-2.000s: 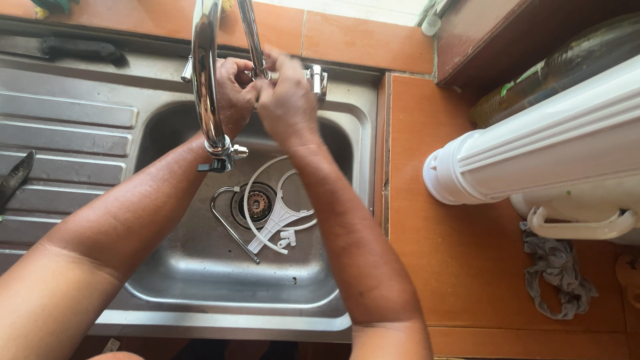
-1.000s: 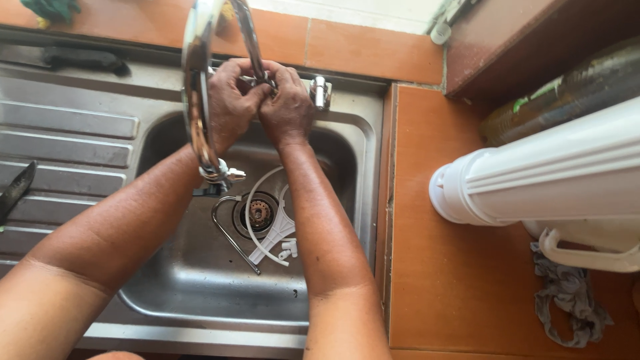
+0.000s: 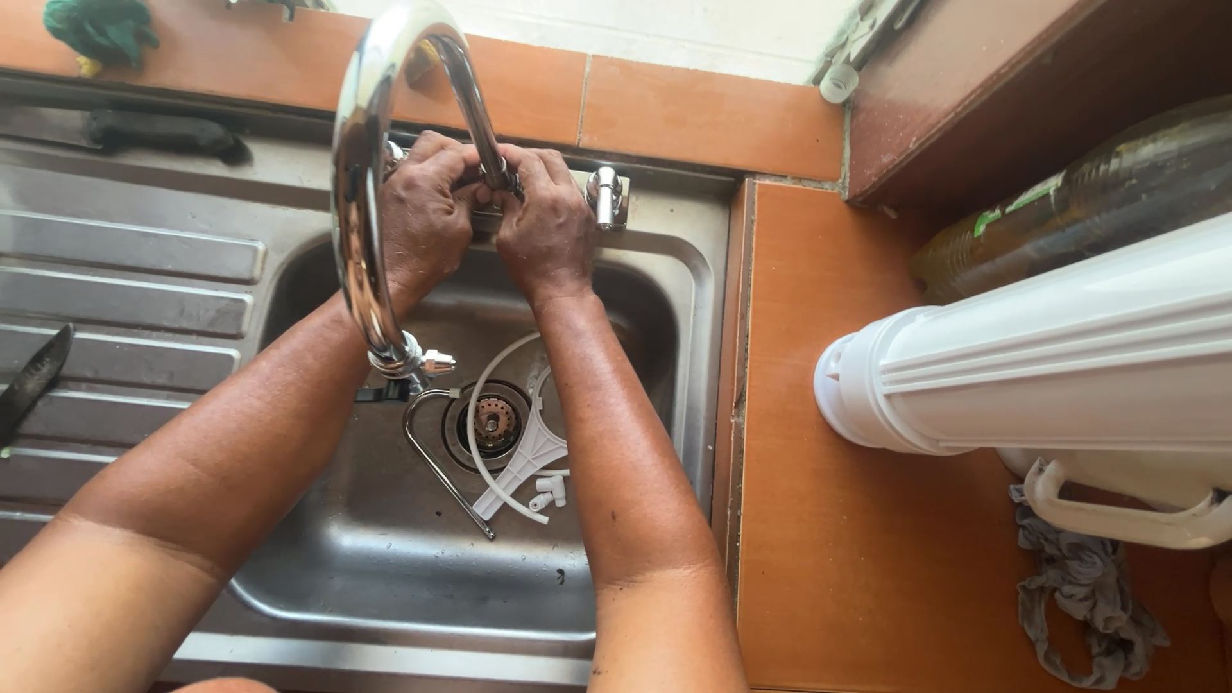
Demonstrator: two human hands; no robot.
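Both hands close around the base of the tall chrome faucet spout (image 3: pixel 361 192) at the back of the sink. My left hand (image 3: pixel 430 217) grips the fitting there from the left, and my right hand (image 3: pixel 549 217) grips it from the right, their fingertips nearly meeting. The spout arches toward me, its end bearing a small chrome valve (image 3: pixel 423 363). Just right of my right hand stands a chrome tap handle (image 3: pixel 604 195). In the steel basin (image 3: pixel 385 577), a white plastic wrench (image 3: pixel 525 462), a white tube (image 3: pixel 474 423), a thin bent chrome spout (image 3: pixel 443 472) and small white fittings (image 3: pixel 549 491) lie around the drain strainer (image 3: pixel 492 423).
A black-handled knife (image 3: pixel 164 133) lies behind the ribbed drainboard, and a dark blade (image 3: pixel 34 380) is at its left. White filter housings (image 3: pixel 1049 356), a bottle (image 3: pixel 1059 207) and a grey rag (image 3: pixel 1088 587) are on the orange tiled counter (image 3: pixel 818 558). A green cloth (image 3: pixel 101 34) sits on the ledge.
My right hand has come down from beside the spout's stem to its base, closer to my left hand. Both hands stay at the base from one second ago.
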